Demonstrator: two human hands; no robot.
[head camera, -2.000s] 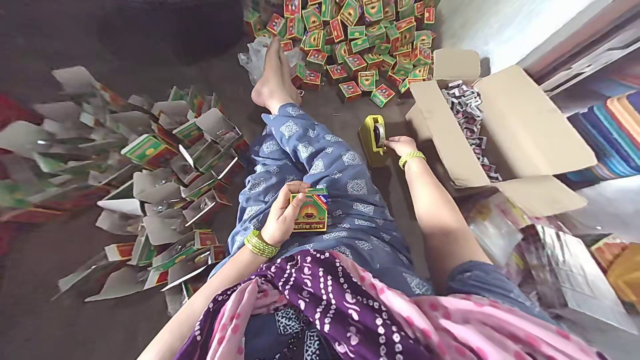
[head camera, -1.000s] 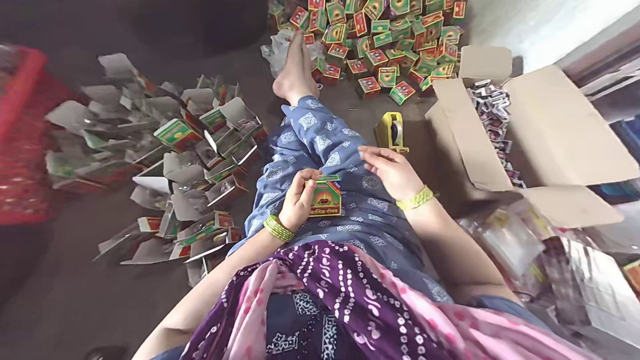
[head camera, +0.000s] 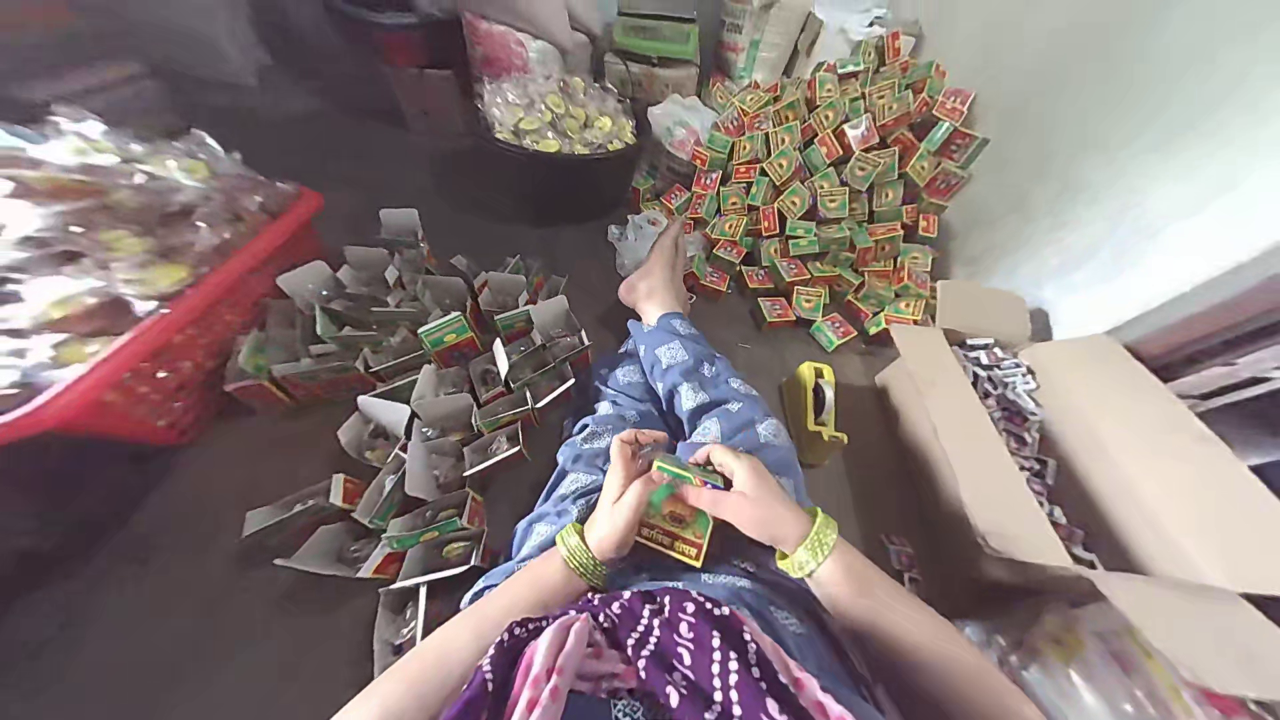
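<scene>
A small green and red printed cardboard box (head camera: 680, 525) rests over my lap, upright and with its top flaps closed or nearly so. My left hand (head camera: 625, 495) holds its left side. Across its top edge lie the thumb and fingers of my right hand (head camera: 745, 495), touching the box; whether they press something on it is hard to tell. A yellow tape dispenser (head camera: 818, 410) stands on the floor beside my right leg, with a roll of tape in it.
Open-flapped boxes (head camera: 440, 460) crowd the floor at left, beside a red plastic basket (head camera: 190, 370) of clear packets. Closed boxes (head camera: 800, 220) are heaped beyond my foot. A cardboard carton (head camera: 960, 440) with small packs stands at right. A dark tub (head camera: 560, 185) holds more packets.
My right hand has moved from the tape dispenser to the box in my left hand. The view has shifted, bringing the red basket and the tub into sight.
</scene>
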